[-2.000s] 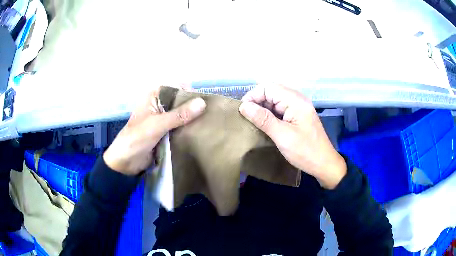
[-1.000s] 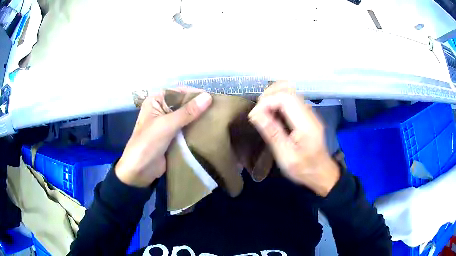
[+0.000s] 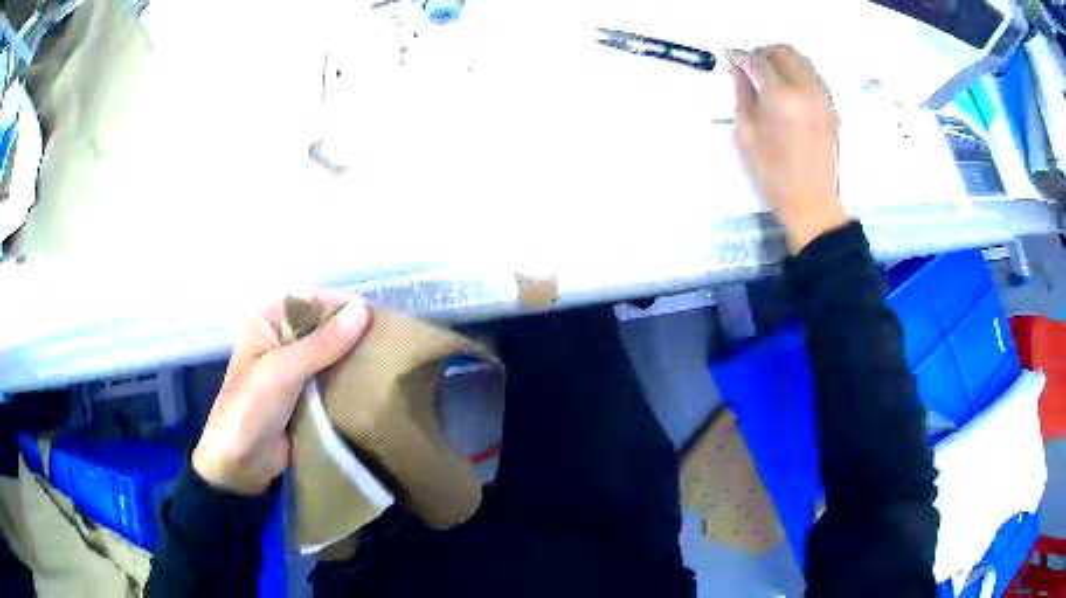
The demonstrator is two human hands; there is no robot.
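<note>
My left hand (image 3: 275,391) is shut on a tan-brown fabric piece (image 3: 392,403), pinching its top edge at the front edge of the table. The piece hangs down in folds over my lap, with a white strip along one edge. My right hand (image 3: 789,129) is over the table at the upper right, fingers bent, with nothing visible in it. Black thread snips (image 3: 657,49) lie on the table just left of its fingertips, silver blades pointing left. I cannot tell whether the fingertips touch them.
The white table (image 3: 514,175) has a ruler tape (image 3: 409,287) along its front edge, with a brown tape scrap (image 3: 537,290) on it. Khaki fabric (image 3: 99,129) lies at table left. Blue bins (image 3: 953,339) stand below on both sides, with white material (image 3: 988,467) at right.
My right hand has let go of the fabric and moved up and right to beside the snips. My left hand still holds the fabric, now lower and further left in the picture. The view has shifted right.
</note>
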